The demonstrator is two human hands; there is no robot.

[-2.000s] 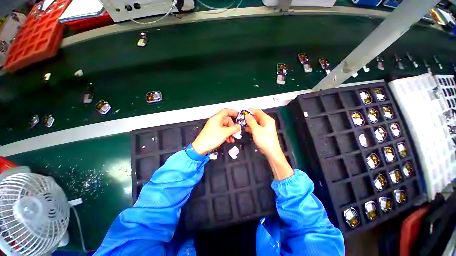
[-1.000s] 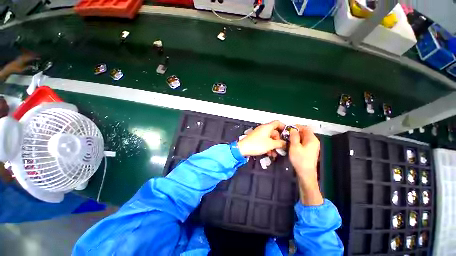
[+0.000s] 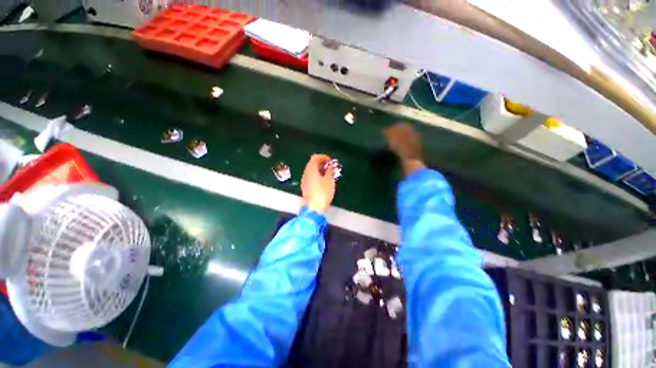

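Note:
My left hand [image 3: 318,185] is over the near side of the green belt, its fingertips on a small shiny module [image 3: 331,169] with a silver-white rim. My right hand [image 3: 406,145] is further out over the belt. It is blurred, and whether it holds anything cannot be told. Several pale blocks [image 3: 365,264] lie in a loose heap on the black near tray [image 3: 338,287], between my forearms. My right sleeve covers part of that tray.
More modules [image 3: 198,148] lie along the belt [image 3: 237,108], with longer units [image 3: 505,228] at right. A black pocket tray [image 3: 532,302] with shiny housings stands right. A white fan [image 3: 101,262] is at left. A red-orange tray [image 3: 194,32], grey control box [image 3: 352,66] and pale beam [image 3: 503,61] are beyond.
My hands have parted and moved forward from above the near tray to over the belt. The pale heap on the tray is now uncovered. The camera view has shifted.

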